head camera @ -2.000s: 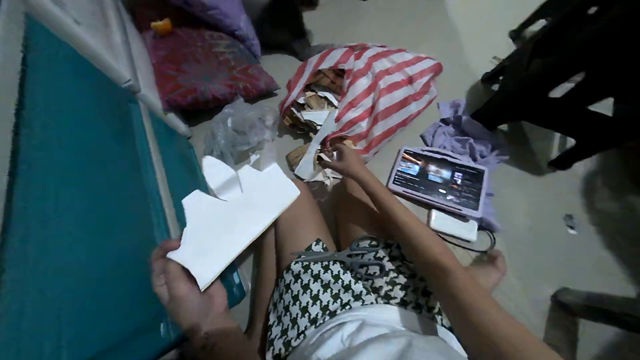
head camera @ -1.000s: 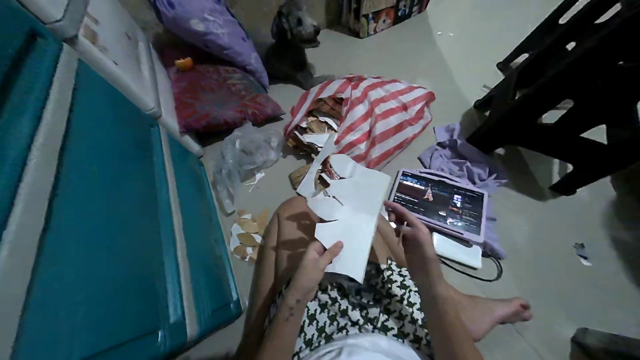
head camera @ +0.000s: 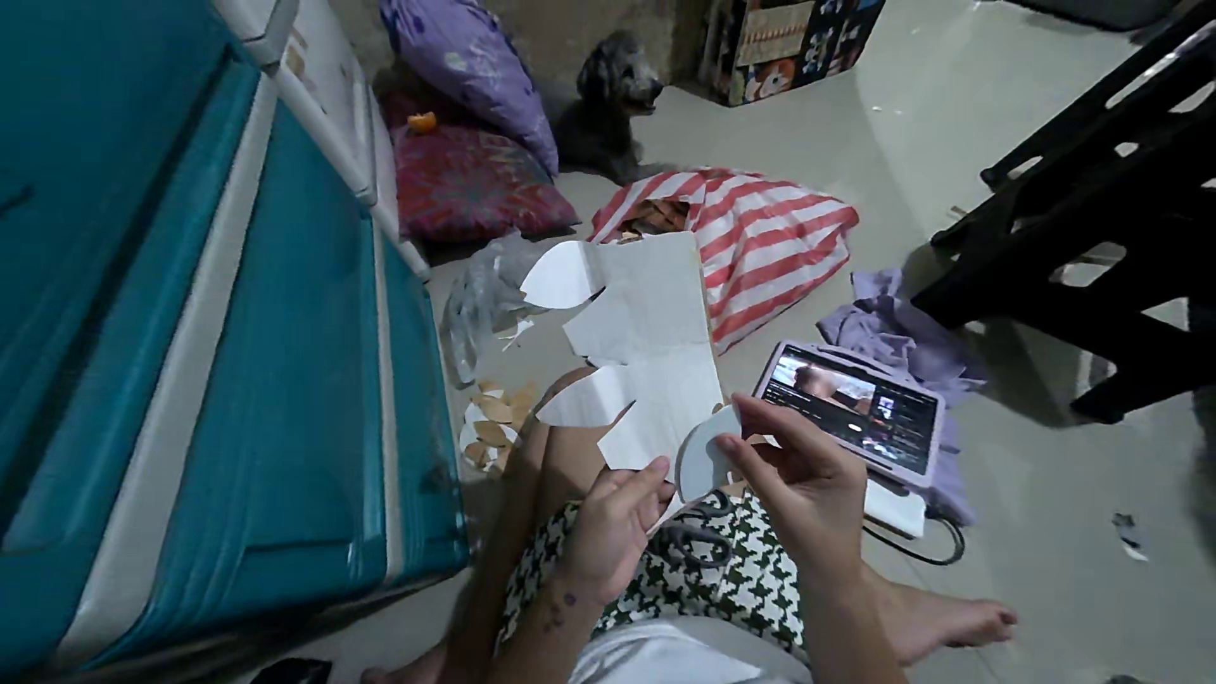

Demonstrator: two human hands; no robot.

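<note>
My left hand (head camera: 622, 522) grips the lower end of a white sheet of paper or card (head camera: 660, 323), whose left edge has petal-shaped cuts. My right hand (head camera: 798, 475) pinches a small curved white piece (head camera: 705, 458) between thumb and forefinger, over the sheet's lower right corner. Dark-handled scissors (head camera: 698, 543) lie on my lap over the houndstooth cloth, just below the sheet. Several leaf-shaped brown and white cut pieces (head camera: 489, 427) are on the floor to the left of my leg.
A red-and-white striped bag (head camera: 769, 237) with scraps lies ahead, beside a clear plastic bag (head camera: 480, 294). A tablet (head camera: 855, 408) and a white power bank (head camera: 893, 508) are at right, near black plastic furniture (head camera: 1083, 247). A dog (head camera: 603, 114) rests behind; teal drawers (head camera: 285, 380) stand left.
The white sheet has opened out from a narrower, folded-looking shape. My right hand has moved from beside the tablet to the sheet's lower corner and now holds the curved piece.
</note>
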